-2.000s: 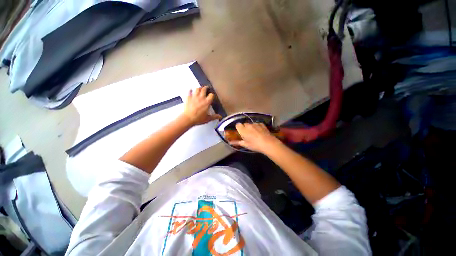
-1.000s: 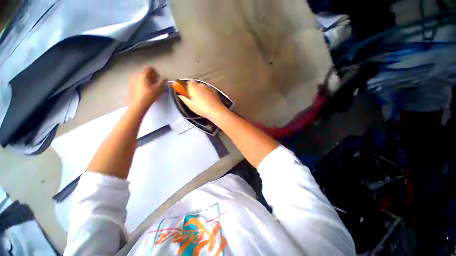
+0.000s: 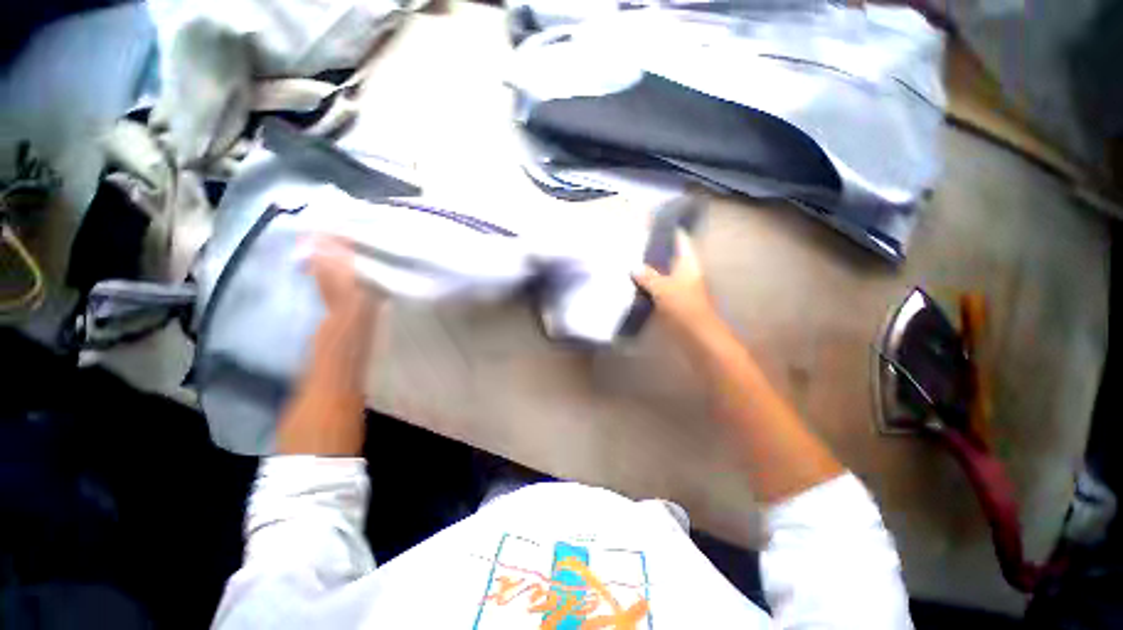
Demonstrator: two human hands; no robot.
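A pale sleeve panel (image 3: 456, 252) with a dark hem band is stretched between my hands, folded and blurred by motion. My right hand (image 3: 677, 283) is shut on its dark-banded right end. My left hand (image 3: 335, 277) is blurred and holds its left end, over the left-hand pile of panels (image 3: 253, 326); the fingers are hard to make out. The iron (image 3: 924, 351) is out of my hands, at the right of the table, with its metal plate showing and its orange-brown handle (image 3: 975, 357) on the right side.
The far stack of panels (image 3: 739, 74) lies beyond my right hand. Crumpled beige-grey cloth bundles (image 3: 203, 62) are at the far left. The dark red cord (image 3: 991, 492) runs from the iron towards the near right edge of the table cover (image 3: 788, 357).
The view has turned left. My right hand has let go of the iron, which now rests at the right. Both hands have taken hold of the panel, lifted it and moved it left.
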